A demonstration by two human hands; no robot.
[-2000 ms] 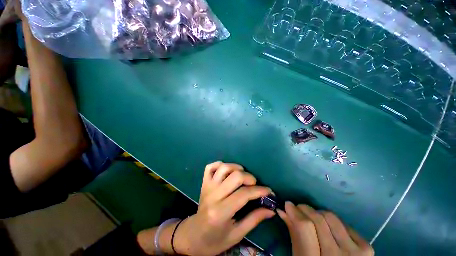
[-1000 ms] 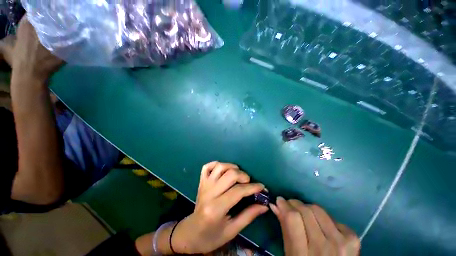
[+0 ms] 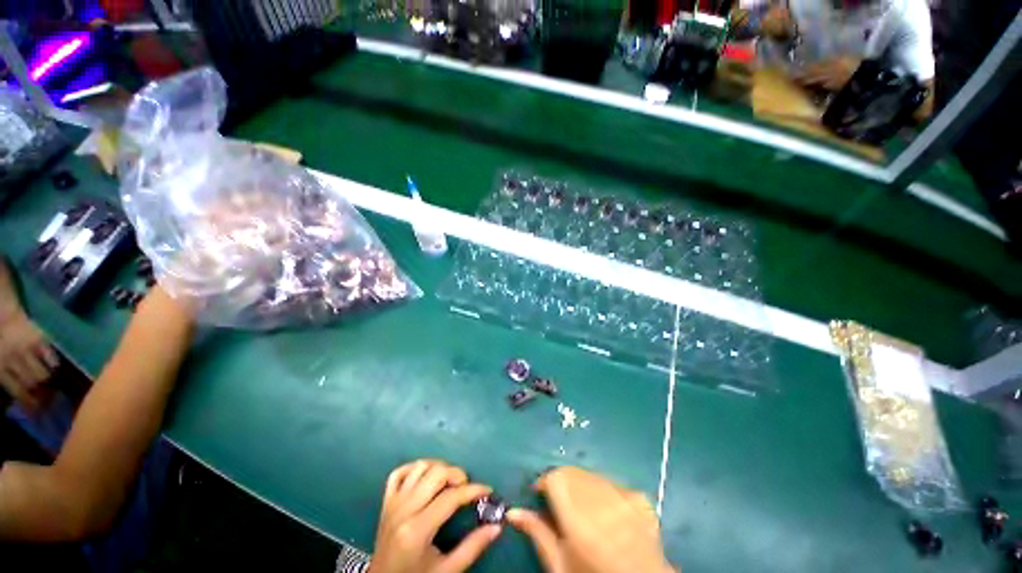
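My left hand (image 3: 421, 517) holds a small dark housing (image 3: 491, 510) between thumb and index finger at the bench's near edge. My right hand (image 3: 592, 519) is beside it, thumb and fingertips close to the housing's right side; whether they pinch a tool or small part cannot be made out. Beyond the hands lie three loose housings: a rounded one (image 3: 517, 369) and two dark, coppery ones (image 3: 544, 386). A small pile of tiny whitish pins (image 3: 568, 416) lies to their right.
Behind is a clear blister tray (image 3: 605, 274) with dark units in its far row. A dropper bottle (image 3: 429, 233) stands left of it. A large parts bag (image 3: 280, 252) and a neighbour's arm (image 3: 123, 414) are left. A yellowish parts bag (image 3: 897, 414) and dark pieces (image 3: 925, 538) are right.
The camera view has tilted up, bringing the whole tray, dropper bottle, right-hand bag and background into view. My left hand still holds the housing; my right hand remains beside it.
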